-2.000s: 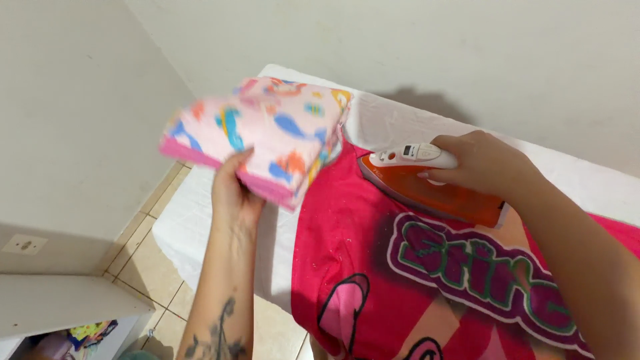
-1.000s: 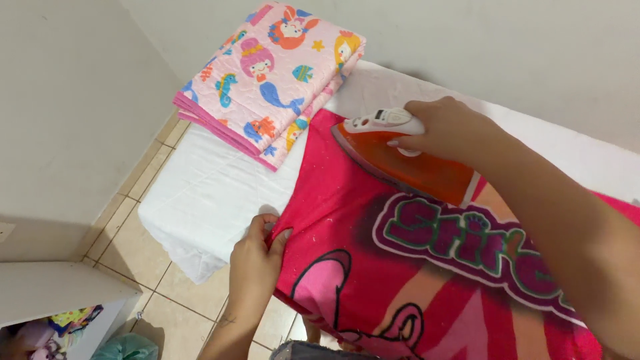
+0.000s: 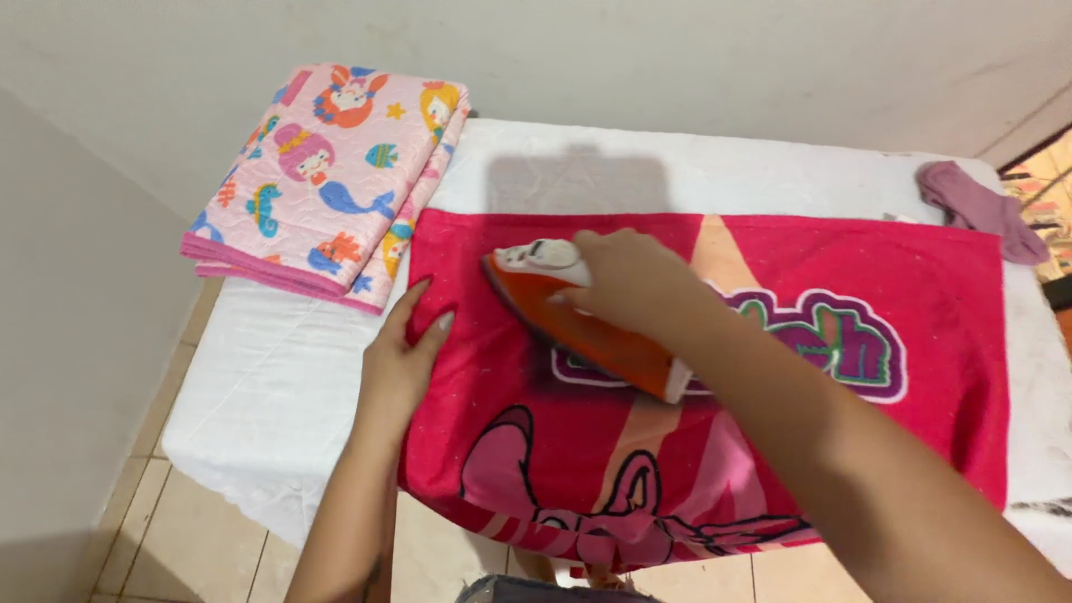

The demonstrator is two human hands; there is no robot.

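My right hand point(image 3: 624, 280) grips the white handle of a clothes iron point(image 3: 578, 322) with an orange body, its tip pointing up and left over a red printed cloth point(image 3: 946, 335). The cloth lies across a white-covered table, its front part hanging over the edge. Spread at the cloth's left edge, my left hand point(image 3: 406, 352) touches it with thumb and fingertips apart. A folded pink quilted cloth with a mermaid print point(image 3: 335, 176) rests at the table's back left corner, beside the red cloth.
The white table cover point(image 3: 243, 377) shows around the cloths. A mauve piece of fabric point(image 3: 976, 205) lies at the back right corner. A wall point(image 3: 670, 67) runs behind the table, and another stands at the left. Tiled floor point(image 3: 201, 511) shows below the front edge.
Two seconds ago my left hand held the folded mermaid cloth; it let go, and the hand moved to the red cloth's left edge. The view has shifted to show more of the table's right side.
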